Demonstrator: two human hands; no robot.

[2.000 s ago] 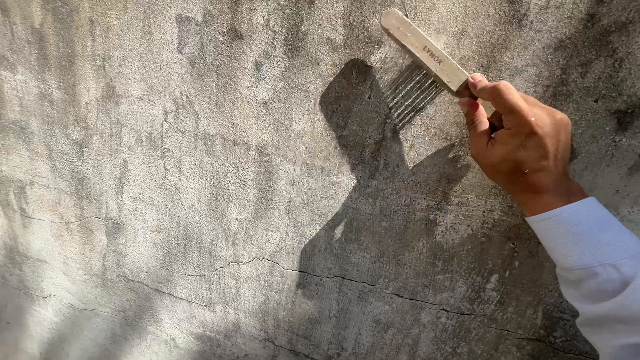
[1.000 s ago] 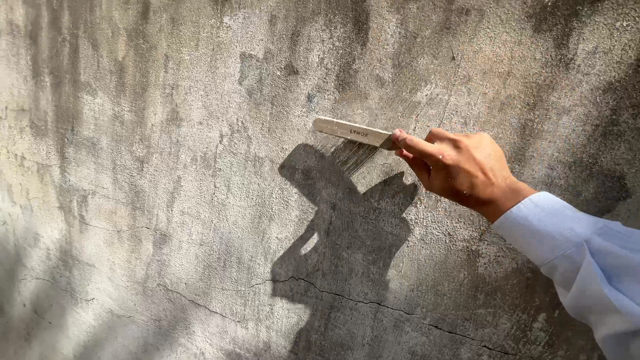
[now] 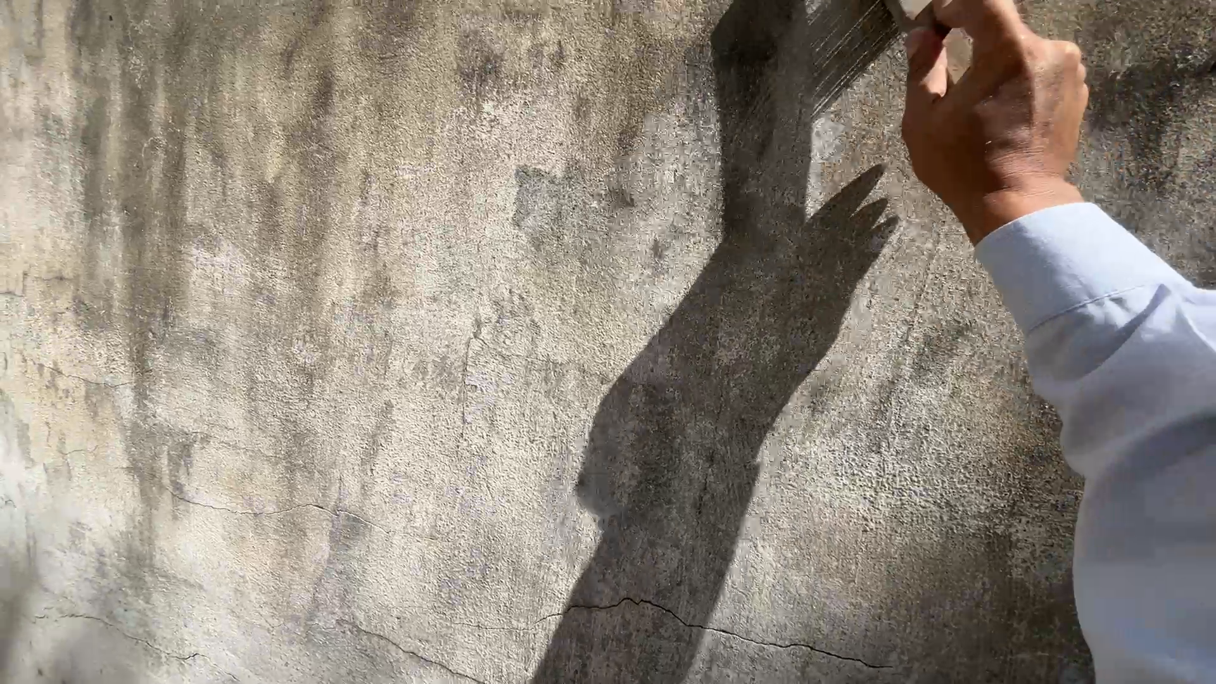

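Observation:
My right hand point(image 3: 997, 119), in a light blue sleeve, is at the upper right and grips a brush point(image 3: 855, 47) between thumb and fingers. Part of the brush's pale handle is cut off by the top edge of the view. Its long dark bristles point down and left over the stained plaster wall point(image 3: 427, 313); whether their tips touch it I cannot tell. My left hand is out of view.
The shadow point(image 3: 703, 380) of my arm and the brush falls down the wall, left of the hand. A thin crack point(image 3: 722, 630) runs across the lower part. Dark vertical stains mark the left side, and a grey patch point(image 3: 546, 198) lies near the upper middle.
My right hand and the brush have moved up the wall, above the grey patch's level. The handle, fully seen before, now runs out of the top of the view.

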